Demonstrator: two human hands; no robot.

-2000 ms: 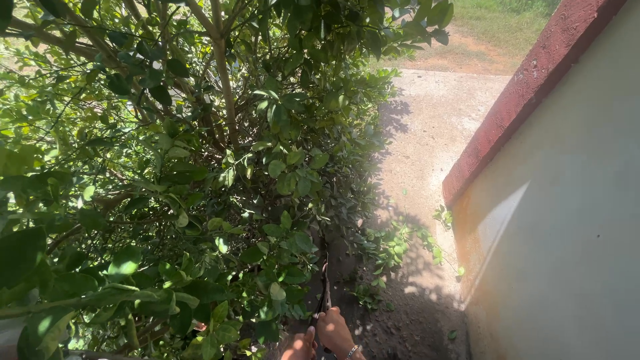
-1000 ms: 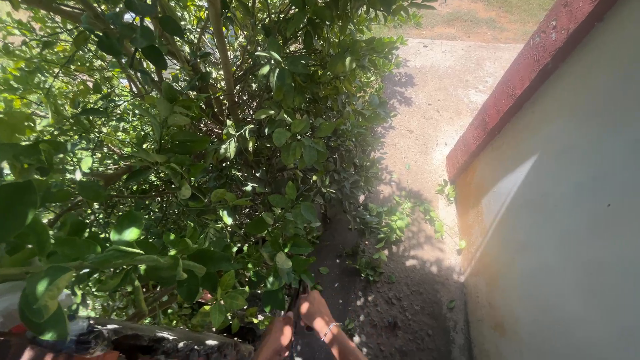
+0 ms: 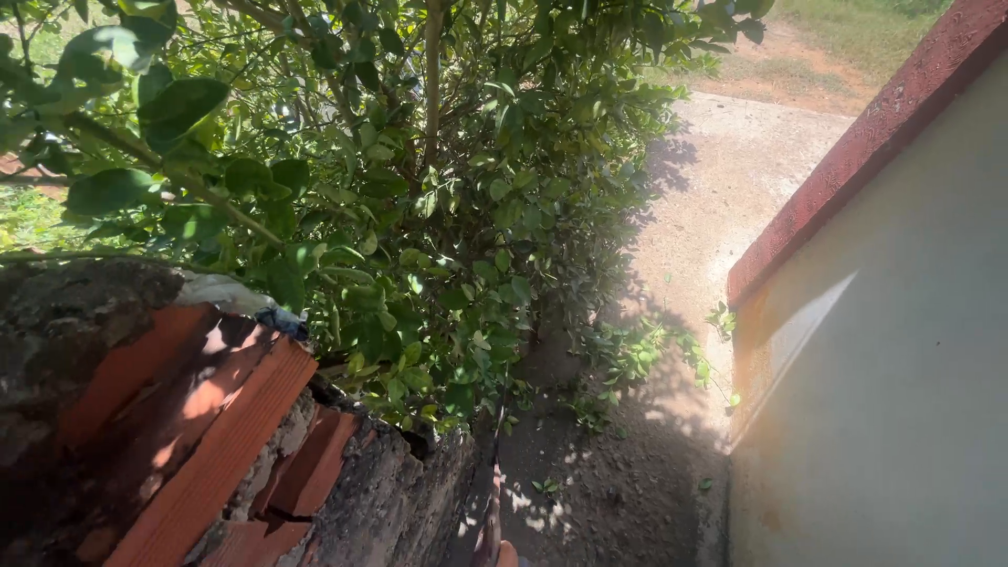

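Only a small part of one hand (image 3: 508,554) shows at the bottom edge, against the lower end of a long thin dark tool (image 3: 494,492); I cannot tell which hand it is or the tool's exact kind. The tool points up and away, its far end reaching the low leaves of a dense green bush (image 3: 472,197). The other hand is out of view. Cut or fallen leafy sprigs (image 3: 638,350) lie on the ground right of the bush.
A broken wall of orange hollow bricks (image 3: 228,441) and rough mortar stands at lower left. A pale wall (image 3: 890,378) with a red edge (image 3: 850,157) rises at right. Between them runs a concrete path (image 3: 732,173). A leafy branch (image 3: 189,185) crosses the upper left.
Both hands showed at the bottom earlier; now only part of one does. The brick wall has come into view at lower left as the view shifted.
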